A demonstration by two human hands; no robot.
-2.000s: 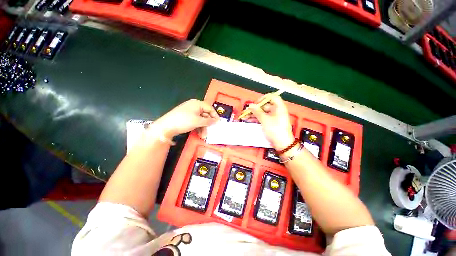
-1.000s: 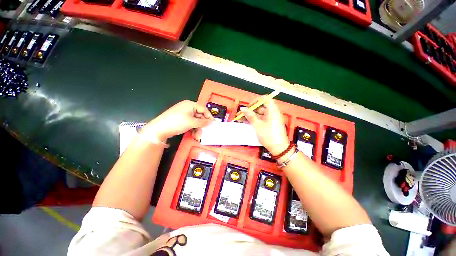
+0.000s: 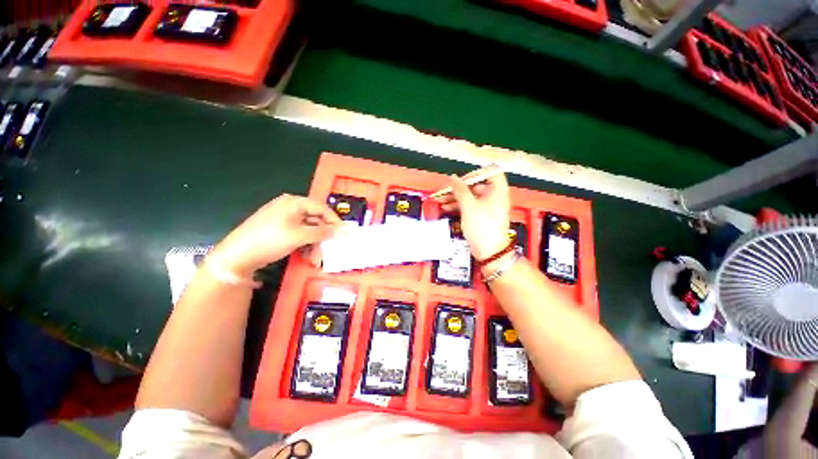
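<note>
My left hand [image 3: 291, 229] pinches the left end of a white label sheet [image 3: 387, 245], which lies over the upper row of a red tray [image 3: 269, 381]. My right hand [image 3: 482, 213] holds slim yellow tweezers [image 3: 466, 182], tip pointing left, just above the sheet's right part and the upper row. Black units with white labels and round gold marks sit in the tray pockets, such as the unit [image 3: 388, 348] in the lower row. The sheet hides parts of the upper units. Any sticker at the tip is too small to tell.
A spare label sheet [image 3: 184, 269] lies left of the tray, partly behind my left forearm. Another red tray [image 3: 170, 56] with black units is at the upper left. A white fan [image 3: 776, 289] stands at right, beside papers [image 3: 740, 403]. A person's arm [image 3: 791, 421] shows at lower right.
The view has shifted, showing more of the right side. The tweezers' tip has lifted from the sheet's upper edge and moved right with my right hand. My left hand still holds the sheet.
</note>
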